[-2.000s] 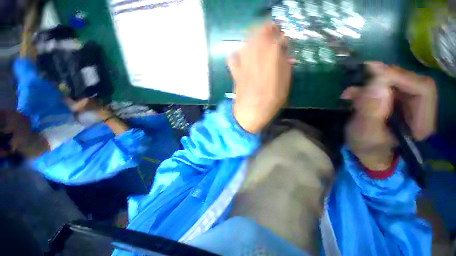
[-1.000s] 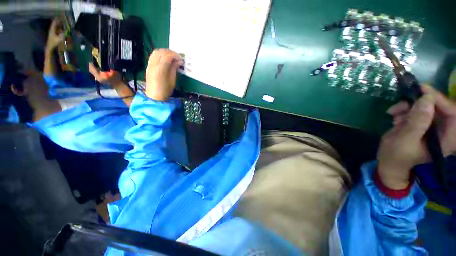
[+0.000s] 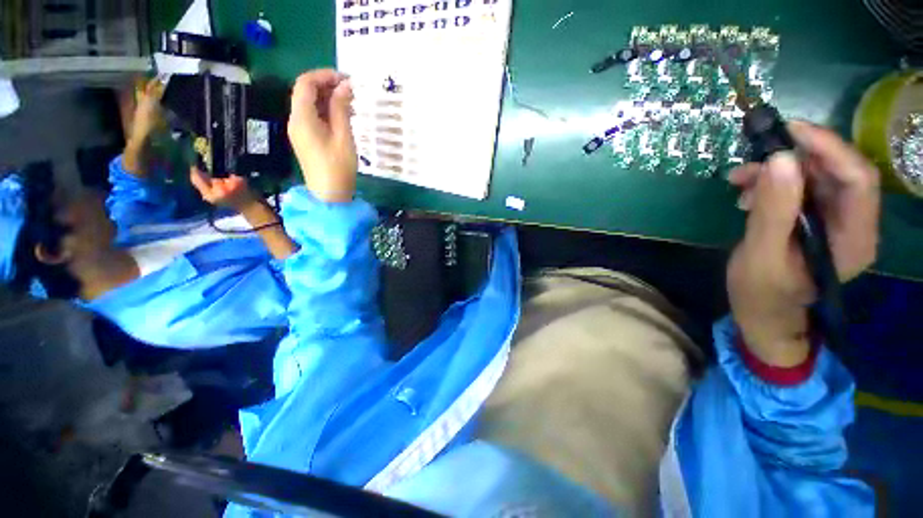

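My right hand (image 3: 805, 218) holds a black soldering iron (image 3: 771, 132) with a brownish collar; its tip points over the upper right of the green and silver circuit boards (image 3: 673, 121). Dark leaded components (image 3: 612, 61) stick out from the left side of the boards. My left hand (image 3: 326, 137) is at the left edge of the white component sheet (image 3: 445, 132), with thumb and finger close together; whether anything is between them cannot be told. Rows of dark components lie at the sheet's top, and a single one (image 3: 391, 85) lies lower, near my fingertips.
A yellow-green round tub (image 3: 870, 132) with silvery material stands at the right. A small white label (image 3: 515, 203) lies near the front edge of the green bench (image 3: 577, 192). Another worker in blue (image 3: 192, 293) sits at the left, hands by a black device (image 3: 228, 126).
The iron hand has shifted left in view along with the boards, and more of the tub shows. My left hand first went from beside the boards to the sheet, and its fingertips are now higher.
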